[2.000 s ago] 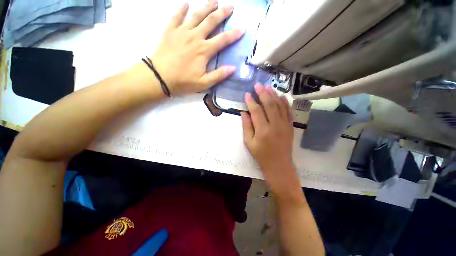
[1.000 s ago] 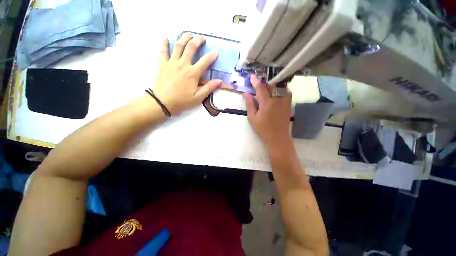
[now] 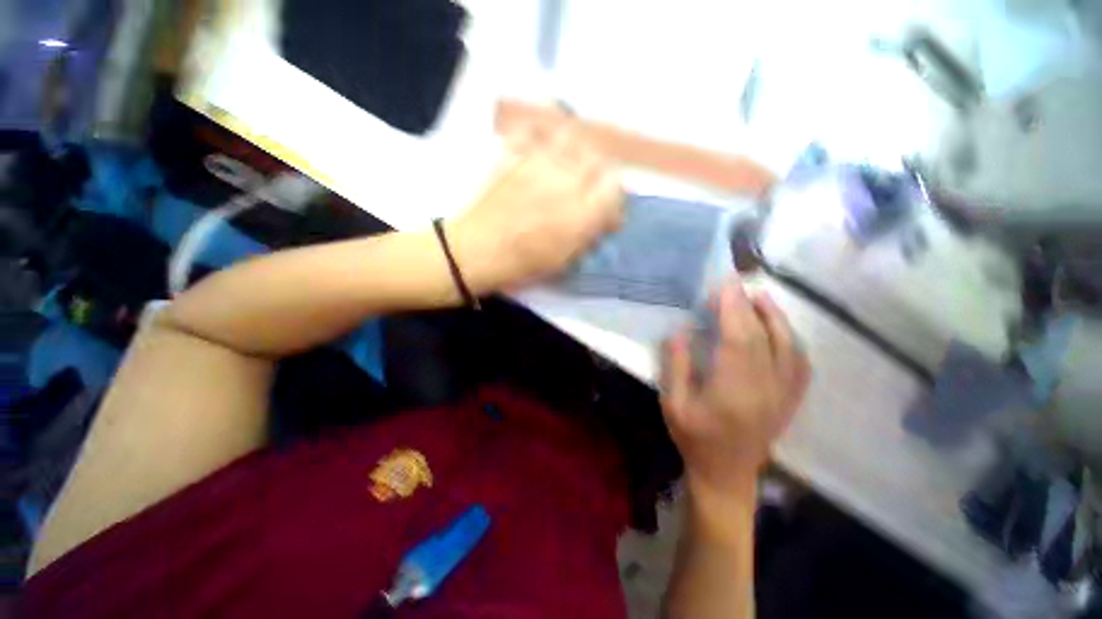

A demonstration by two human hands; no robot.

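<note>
A grey-blue piece [image 3: 659, 252] lies flat between my hands near the front edge of the white table. My left hand [image 3: 544, 206] is at its left end with the fingers curled; blur hides whether it grips the piece. My right hand [image 3: 740, 375] is at its lower right corner, fingertips at the piece's edge; its grip is also unclear. The orange-brown hinge strip [image 3: 653, 154] of the clear template runs just beyond the piece. The template's clear sheets are washed out by glare.
A black piece [image 3: 372, 55] lies at the upper left of the table. The blurred sewing machine [image 3: 1027, 145] is at the upper right. Grey pieces [image 3: 967, 399] lie at the right. Blue cloth and clutter are below the table at left.
The view has turned and shifted left. The grey-blue piece and both hands are now at the table's front edge, away from the needle. The brown hinge strip now shows fully.
</note>
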